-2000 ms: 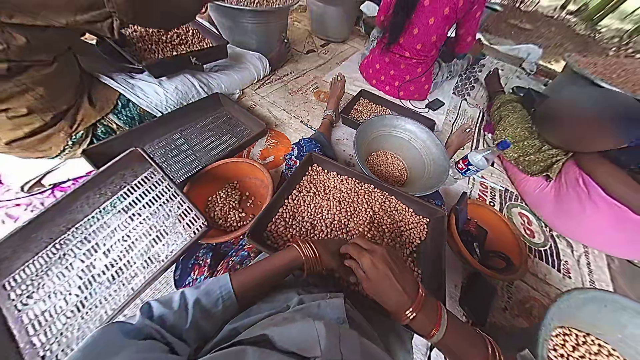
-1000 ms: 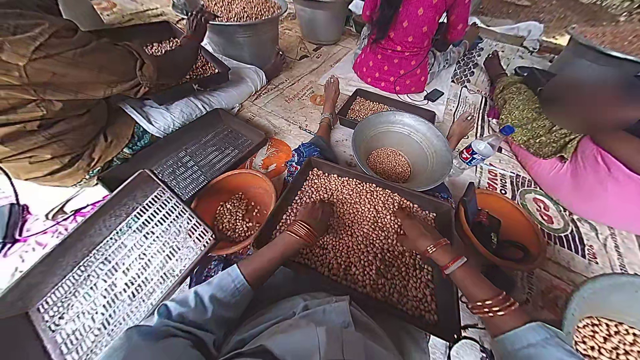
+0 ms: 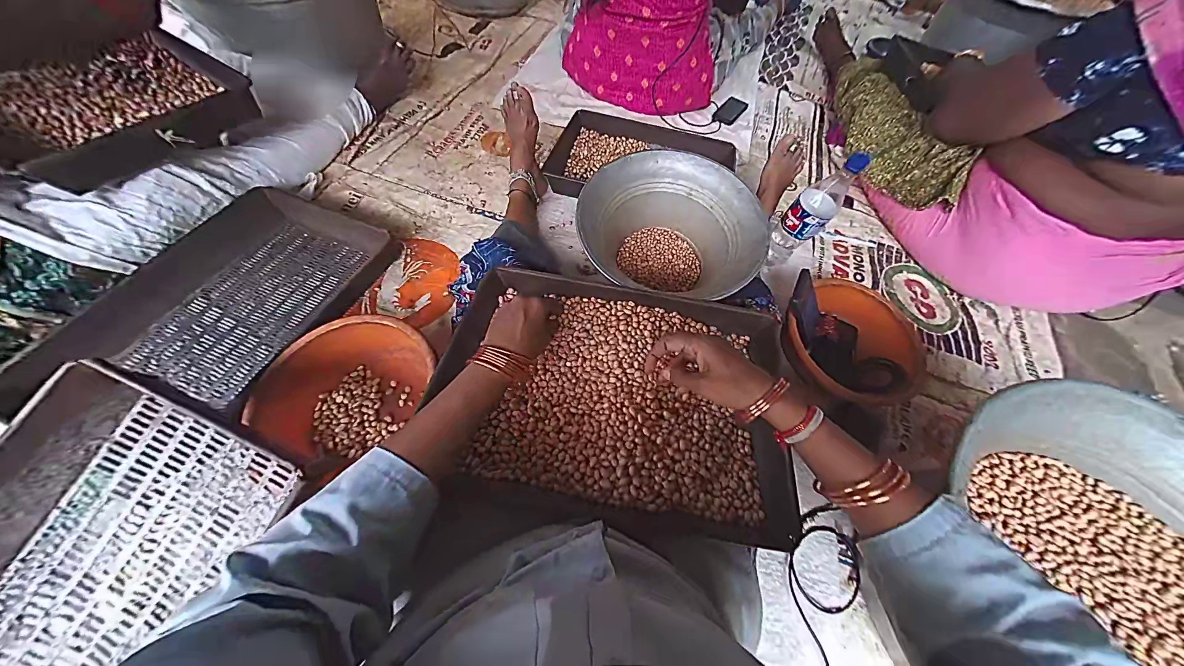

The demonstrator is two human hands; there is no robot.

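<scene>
A dark rectangular tray (image 3: 777, 462) full of brown nuts or seeds (image 3: 610, 416) lies across my lap. Over its upper left corner is my left hand (image 3: 521, 326), knuckles up and fingers curled; whether it holds a nut cannot be told. My right hand (image 3: 698, 368) is above the right half of the nuts, thumb and fingers bent close together, with its grip unclear. Touching the tray's far side is a wide metal basin (image 3: 721, 213) with a small heap of nuts. To the left, an orange bowl (image 3: 287, 388) contains some paler nuts.
Slotted metal trays (image 3: 245, 305) lie at the left. An orange bowl (image 3: 888, 324) with dark items and a plastic bottle (image 3: 812, 213) are at the right, above a metal basin of nuts (image 3: 1008, 416). Other people sit around on printed sacking (image 3: 416, 166); a black cable (image 3: 823, 606) lies near my right arm.
One second ago both hands were spread on the nuts; now their fingers are curled, my left hand at the tray's upper left. Two seconds ago the hands were together near the tray's near edge.
</scene>
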